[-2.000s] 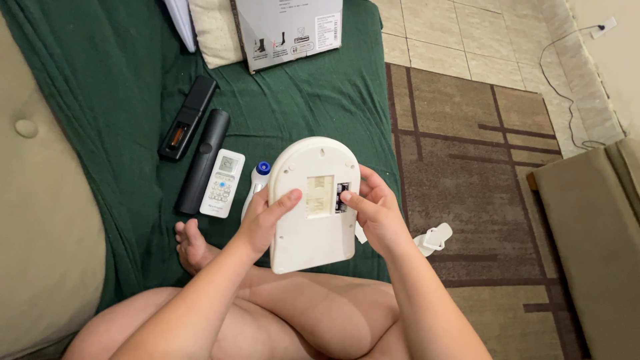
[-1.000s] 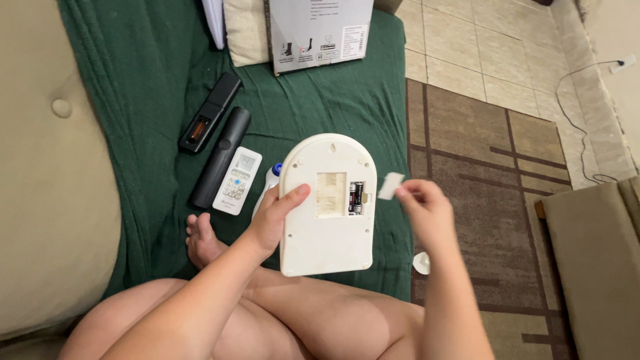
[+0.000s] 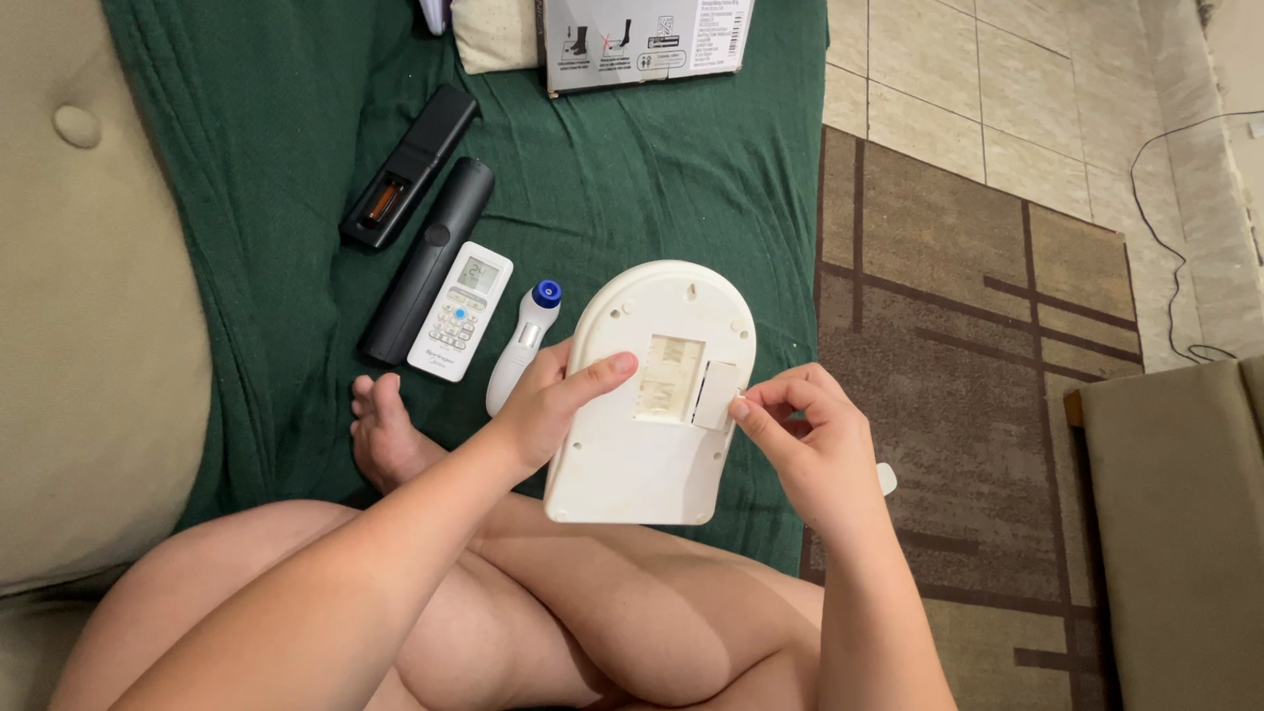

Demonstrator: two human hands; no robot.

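Observation:
My left hand (image 3: 563, 400) grips the left edge of a white plastic arch-topped device (image 3: 632, 484), its back turned up and the thumb lying on that back. A small white battery cover (image 3: 717, 395) lies over the battery compartment at the device's right side, slightly tilted, with a dark gap along its left edge. My right hand (image 3: 810, 434) has thumb and index finger pinched at the cover's right edge. Left of the cover is a square recess (image 3: 671, 378). The batteries are hidden under the cover.
On the green cloth (image 3: 642, 178) lie a white-and-blue thermometer (image 3: 523, 346), a white air-conditioner remote (image 3: 461, 311), a long black case (image 3: 427, 262) and a black remote (image 3: 410, 168) with its battery bay exposed. A printed box (image 3: 642, 44) stands beyond. A patterned rug (image 3: 948, 395) covers floor at right.
My right hand has brought the small white cover from beside the device onto the battery compartment. The batteries that showed there are now covered. My left hand keeps its hold.

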